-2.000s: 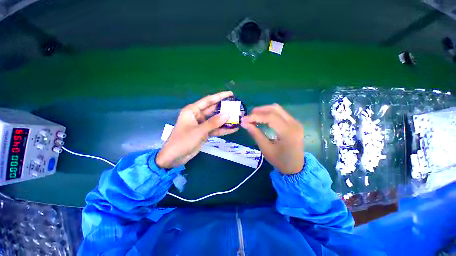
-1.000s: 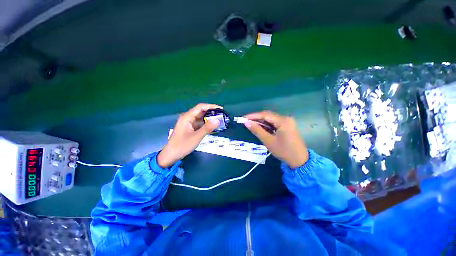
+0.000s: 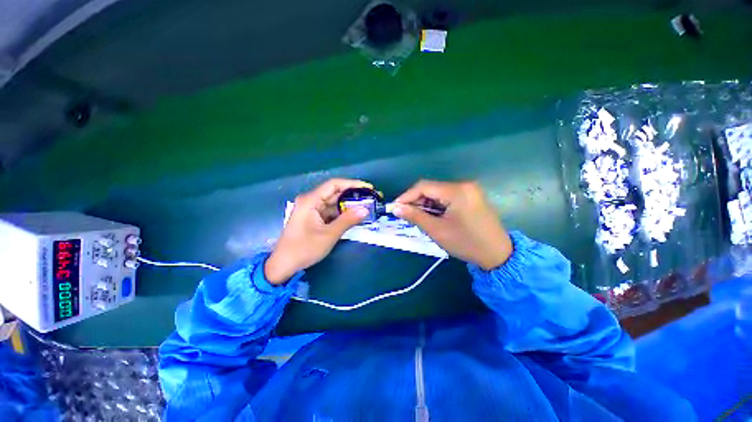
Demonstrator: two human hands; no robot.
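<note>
My left hand [image 3: 317, 227] holds the round black puck [image 3: 357, 196] tilted on edge, thumb on the silver-white battery [image 3: 360, 209] at its open side. My right hand [image 3: 449, 216] pinches the end of the power cable at the puck's right side; the fingertips hide the plug, and I cannot tell if it is inserted. The white cable [image 3: 371, 298] loops below my hands. The release liner strip [image 3: 396, 236] lies on the bench under both hands.
The power supply [image 3: 78, 268] stands at left with lit digits. A clear tray [image 3: 569, 198] with heaps of small white pieces [image 3: 608, 185] is at right. Across the green surface are a black unit on clear film [image 3: 383, 25], a white square with yellow edge [image 3: 433, 40] and another small unit [image 3: 685, 25].
The puck has turned from facing up to tilted on edge. My right hand has brought the white plug from a gap to the puck's side. The whole view has shifted.
</note>
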